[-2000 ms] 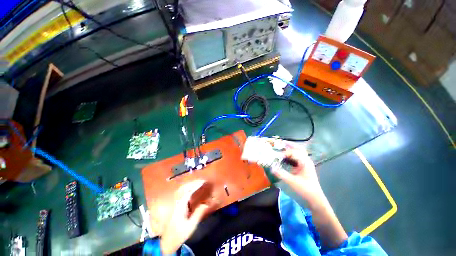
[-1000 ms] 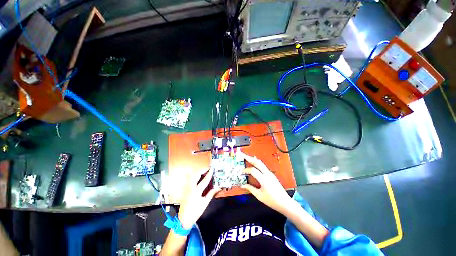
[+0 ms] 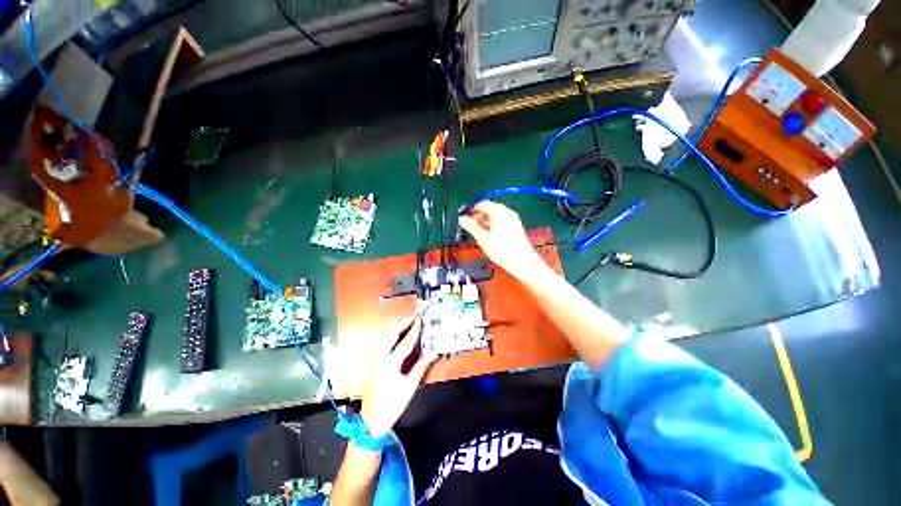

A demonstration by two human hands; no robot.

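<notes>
A green-white circuit board (image 3: 454,318) lies on the orange-red fixture board (image 3: 529,336), its far edge at the black connector block (image 3: 402,285). My left hand (image 3: 395,371), with a blue strap at the wrist, holds the board's left edge and near left corner. My right hand (image 3: 494,235) is beyond the block, its fingertips pinched at the end of the blue cable (image 3: 529,190); the grip itself is small and partly hidden.
Two more boards (image 3: 344,223) (image 3: 279,316) and two remote controls (image 3: 197,321) lie left. A blue pen (image 3: 610,225), coiled black cable (image 3: 590,188), orange meter box (image 3: 780,128) and oscilloscope (image 3: 519,44) stand or lie right. Red-yellow plugs (image 3: 436,155) are behind the fixture.
The board went from my right hand to the fixture, held by both hands a second ago. My right hand has since left it and reached forward to the blue cable's end. My left hand stays at the board.
</notes>
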